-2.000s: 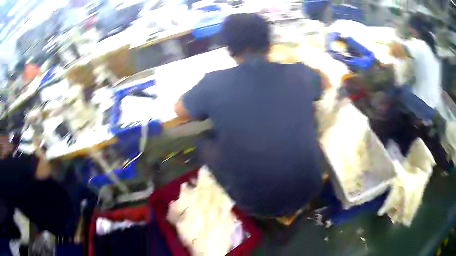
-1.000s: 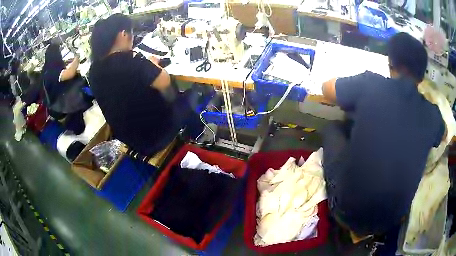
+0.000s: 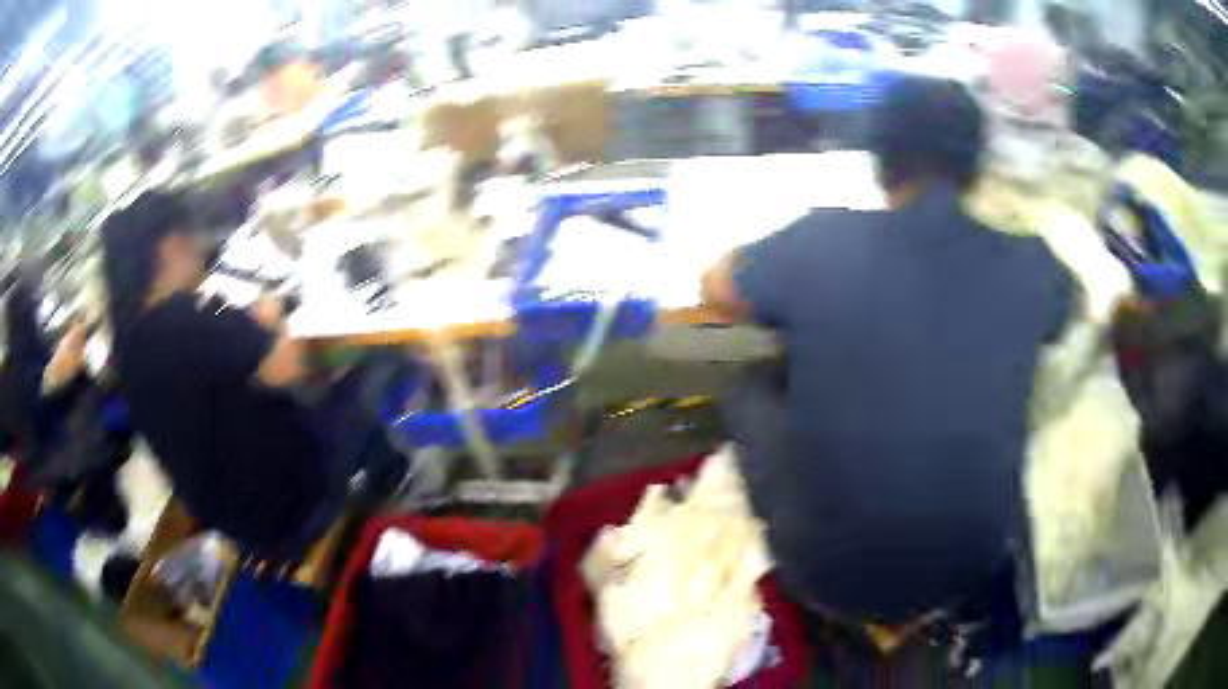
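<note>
Neither of my hands is in the picture, and the view is blurred. Nearest in front of me, a red crate of cream pieces [image 3: 687,572] stands on the floor. Left of it is a red crate of black pieces [image 3: 438,619], with some white cloth at its far edge. A seated person in a dark grey shirt [image 3: 909,404] has their back to me, right behind the cream pieces, with an arm on the white table [image 3: 768,182].
A blue tray [image 3: 539,256] sits on the table. A second person in black [image 3: 216,404] sits at the left by a sewing machine. A carton [image 3: 168,592] stands at the lower left. A pale basket of cream pieces [image 3: 1091,538] is at the right.
Since one second ago the view has swung, so people and crates sit further left in the picture and the basket at the right shows more fully. The picture has become blurred.
</note>
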